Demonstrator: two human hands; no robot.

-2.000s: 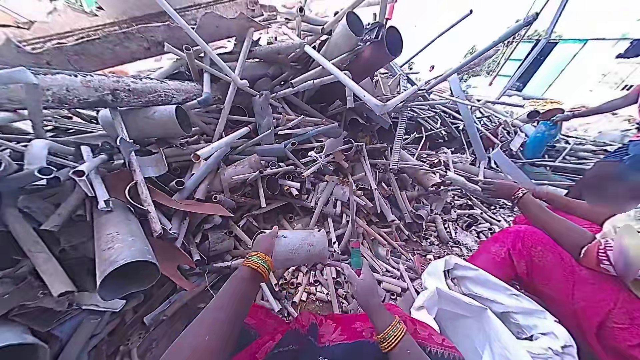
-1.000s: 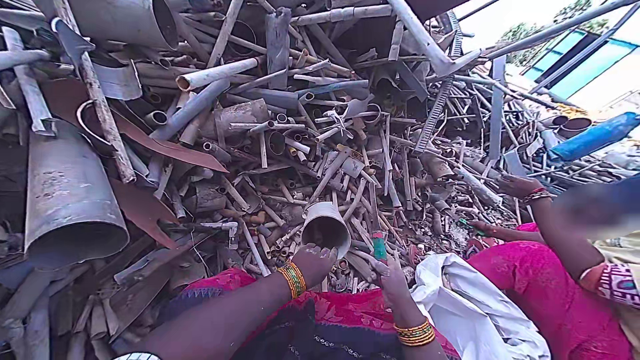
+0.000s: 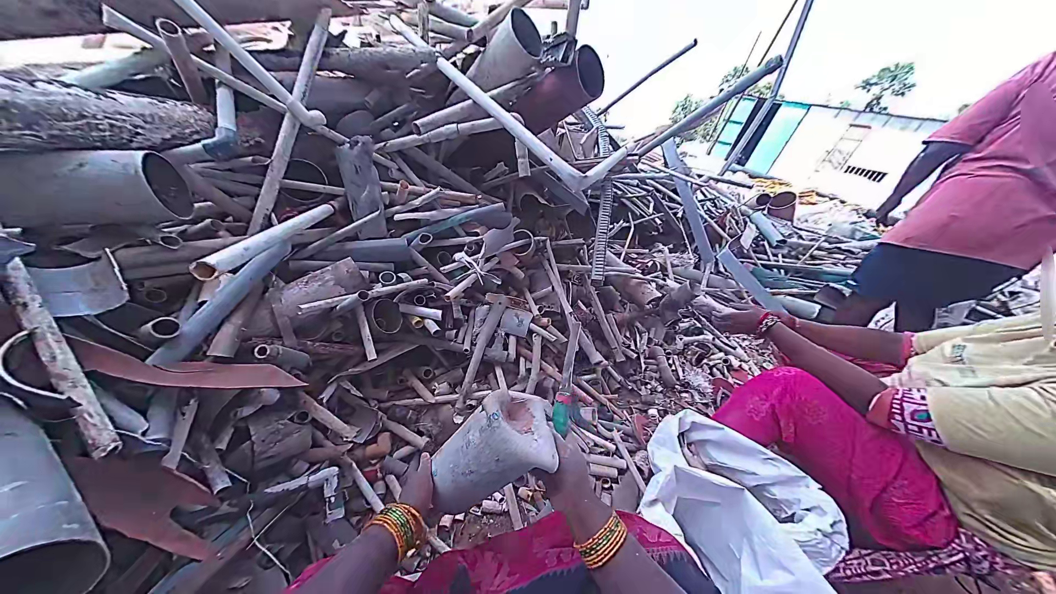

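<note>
A short, wide grey plastic pipe piece is tilted in front of me, its irregular open end facing up and right. My left hand grips its lower left end. My right hand is at its right edge and also holds a tool with a green and red handle, whose long narrow metal part points up. The tool's exact kind is unclear. Around and beyond them spreads a heap of scrap pipes.
A white sack lies at my right, beside a seated co-worker in pink and yellow clothing. Another person in a pink shirt bends at the far right. Large pipes lie at left; long pipes jut out above.
The pipe piece has turned from its open end facing me to lying tilted, and my right hand has come to its edge. A person in a pink shirt now shows at right.
</note>
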